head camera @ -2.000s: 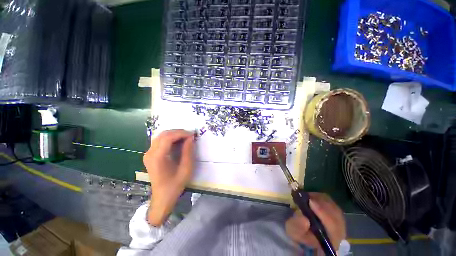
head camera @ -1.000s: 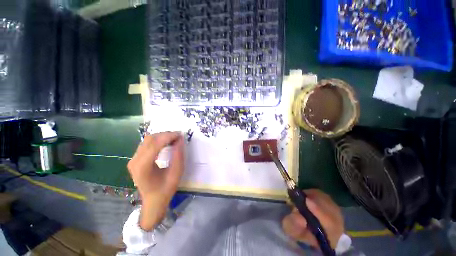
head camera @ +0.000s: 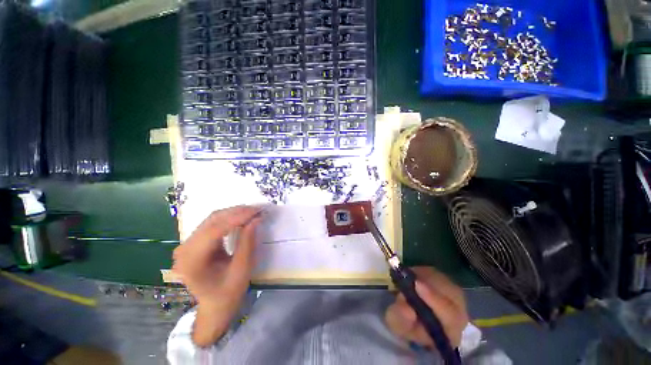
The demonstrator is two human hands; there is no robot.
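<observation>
The red-brown jig (head camera: 362, 227) lies on the white sheet (head camera: 300, 260), with a small silver-and-black component (head camera: 342, 217) in its pale nest. My right hand (head camera: 428, 308) grips the black handle of a soldering iron (head camera: 421, 306); its tip is over the jig's right part, beside the component. My left hand (head camera: 218, 260) is over the sheet's left part, thumb and forefinger nearly together. Thin solder wire (head camera: 121, 240) runs from the spool (head camera: 30, 239) to this hand and comes out on its right towards the jig. Whether its fingertips also hold a small part, I cannot tell.
A loose pile of parts (head camera: 296, 178) lies above the jig, below a blister tray (head camera: 278, 85). A yellowish pot (head camera: 435, 157), black fan (head camera: 500, 242), white paper piece (head camera: 530, 125) and blue bin (head camera: 514, 89) are on the right. Stacked trays (head camera: 57, 107) stand far left.
The whole scene has shifted left in the view. My left hand is a little nearer the jig. The iron's tip stays over the jig's right part.
</observation>
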